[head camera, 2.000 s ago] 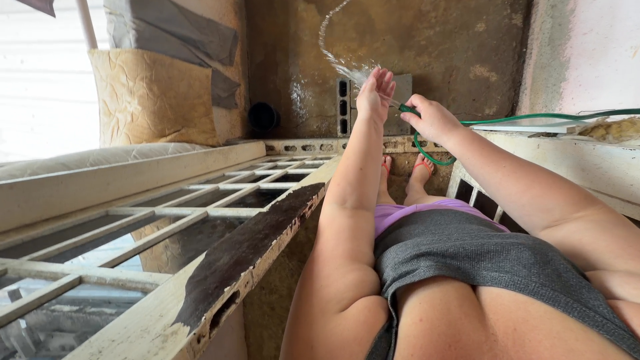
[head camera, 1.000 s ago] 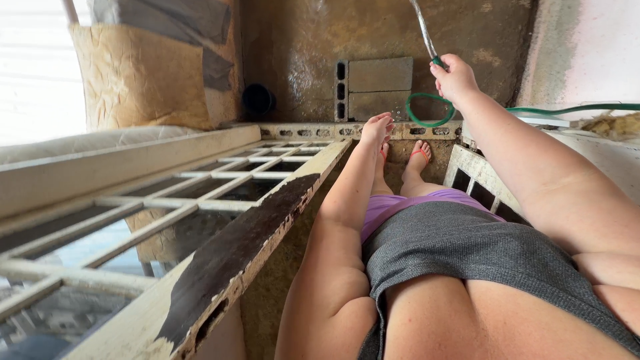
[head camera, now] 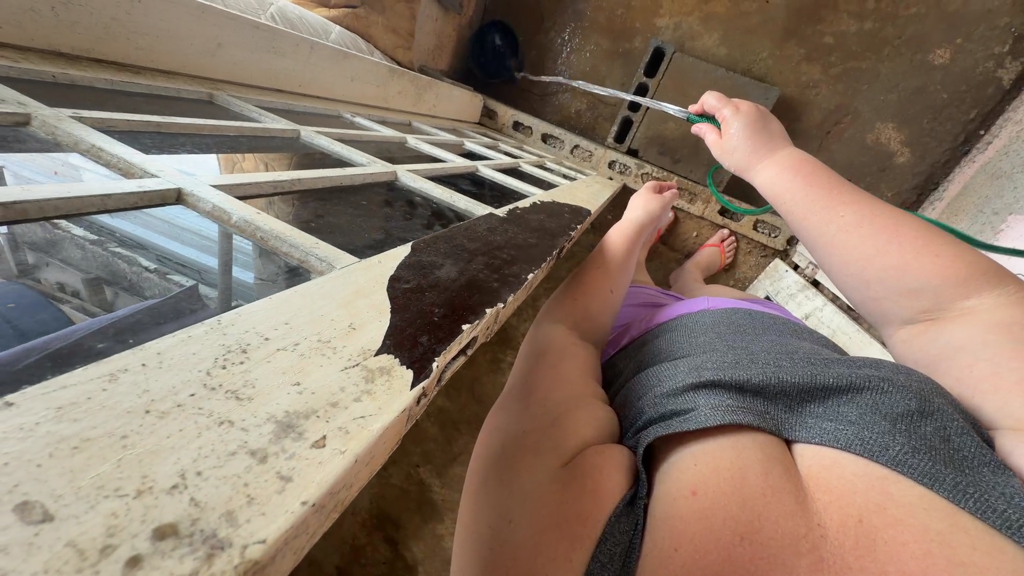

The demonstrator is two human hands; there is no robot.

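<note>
My right hand (head camera: 744, 132) grips the end of a green garden hose (head camera: 704, 120). A stream of water (head camera: 604, 90) shoots from it to the left and reaches a dark round bucket (head camera: 494, 52) on the wet concrete floor. The hose loops below my hand and runs off to the right. My left hand (head camera: 650, 206) hangs in front of me beside the door's edge, its fingers loosely curled; whether anything is between them cannot be told. Concrete blocks (head camera: 700, 112) lie on the floor beyond the hollow-block sill (head camera: 616, 166).
A white paned door (head camera: 264, 360) with peeling paint and a dark bare patch stands close on my left. My feet in red flip-flops (head camera: 714, 252) are just inside the sill. A white slatted panel (head camera: 808, 308) is at the right, near a pinkish wall (head camera: 988, 172).
Two seconds ago the spray ran over my raised left hand; that hand has since lowered. The stream pointed upward in the earlier frames and now points left at the bucket. The view has turned.
</note>
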